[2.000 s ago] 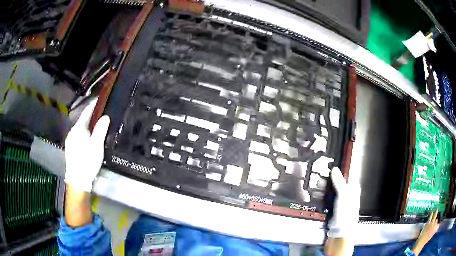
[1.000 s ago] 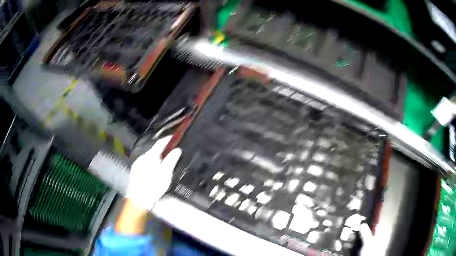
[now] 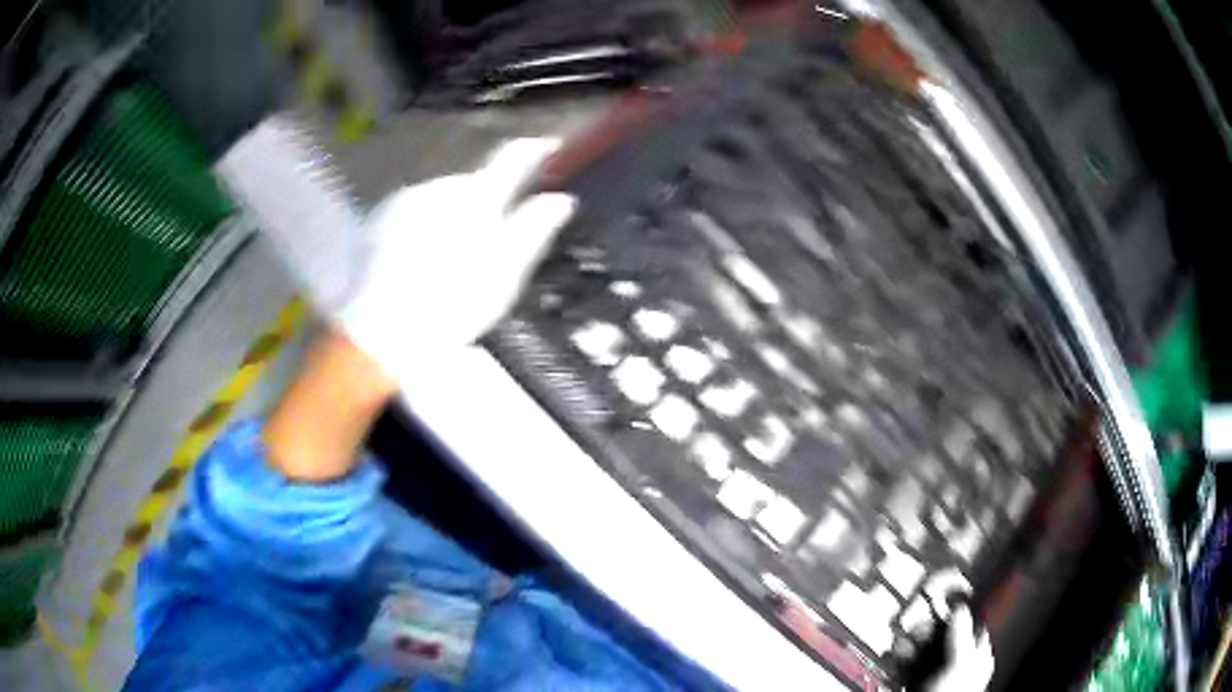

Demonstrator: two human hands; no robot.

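The wave-solder pallet [image 3: 811,311], a black frame with many cut-outs and red-brown edge bars, lies on the conveyor, blurred. My left hand [image 3: 453,257], in a white glove, is on its left edge, thumb and fingers around the red-brown bar. My right hand [image 3: 962,652], also gloved white, shows only in small part at the pallet's near right corner, at the bottom of the picture. A dark patch lies beside its fingers; I cannot tell what it is.
The near conveyor rail [image 3: 541,473] runs in front of my body and the far rail [image 3: 1040,230] behind the pallet. A rack of green boards [image 3: 122,223] stands at the left, beside yellow-black floor tape [image 3: 176,466]. A green board [image 3: 1132,646] shows at the lower right.
The view has turned and moved left, so the pallet looks more tilted and the rack larger. My left hand stays at the pallet's left edge. The neighbouring frame at the upper left has left view.
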